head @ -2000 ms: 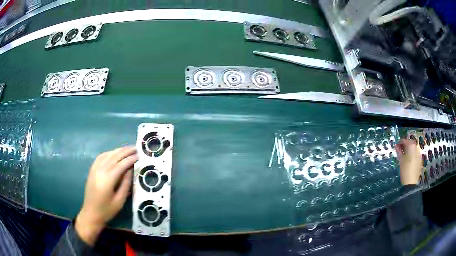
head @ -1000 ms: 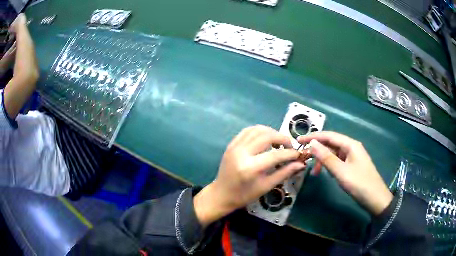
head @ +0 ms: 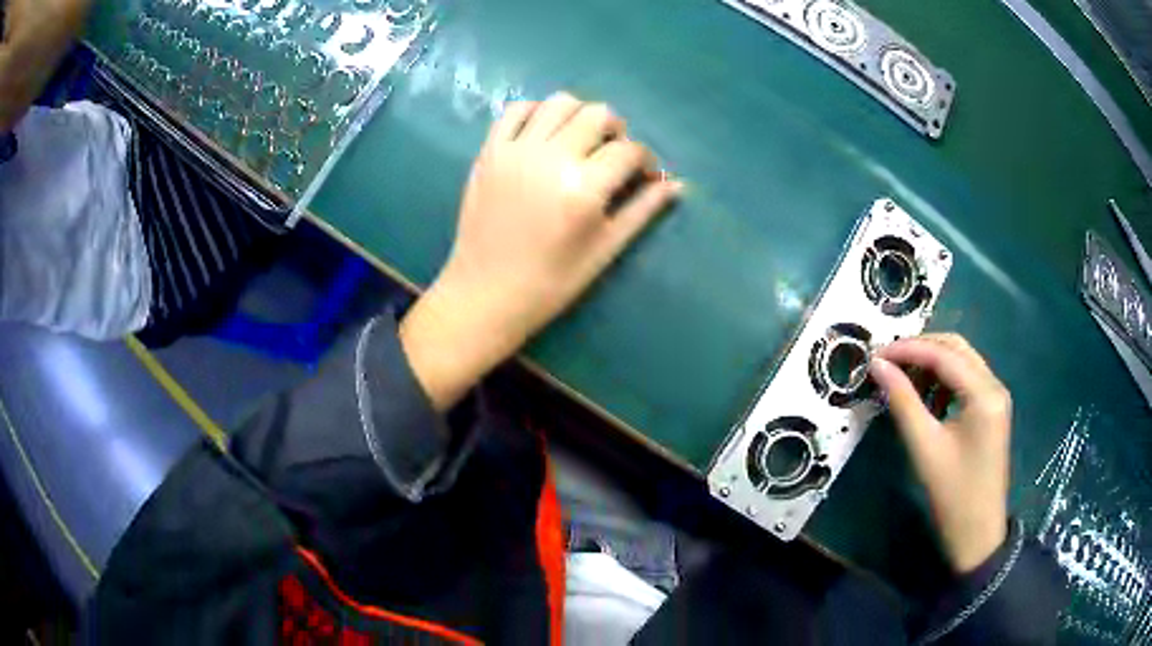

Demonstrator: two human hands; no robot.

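Note:
The silver three-hole fixture [head: 821, 387] lies slanted on the green mat, its three dark round openings facing up. My right hand [head: 954, 423] is at its right side, with thumb and finger close together at the edge of the middle opening. Whether a thin ring is between these fingertips is too small to tell. My left hand [head: 550, 215] is above the mat, left of the fixture and away from it. Its fingers are loosely curled and slightly blurred, and no part shows in it.
A clear parts tray [head: 240, 95] lies at the upper left, beside a neighbour's arm [head: 36, 51]. Another clear tray [head: 1097, 549] is at the lower right. A fixture with ringed discs [head: 872, 57] is on the belt at the top; another [head: 1118, 284] is cut off at right.
My left hand has moved away from the fixture to the upper left. My right hand stays at the middle opening. The copper-coloured part at the fingertips no longer shows clearly. The view has shifted.

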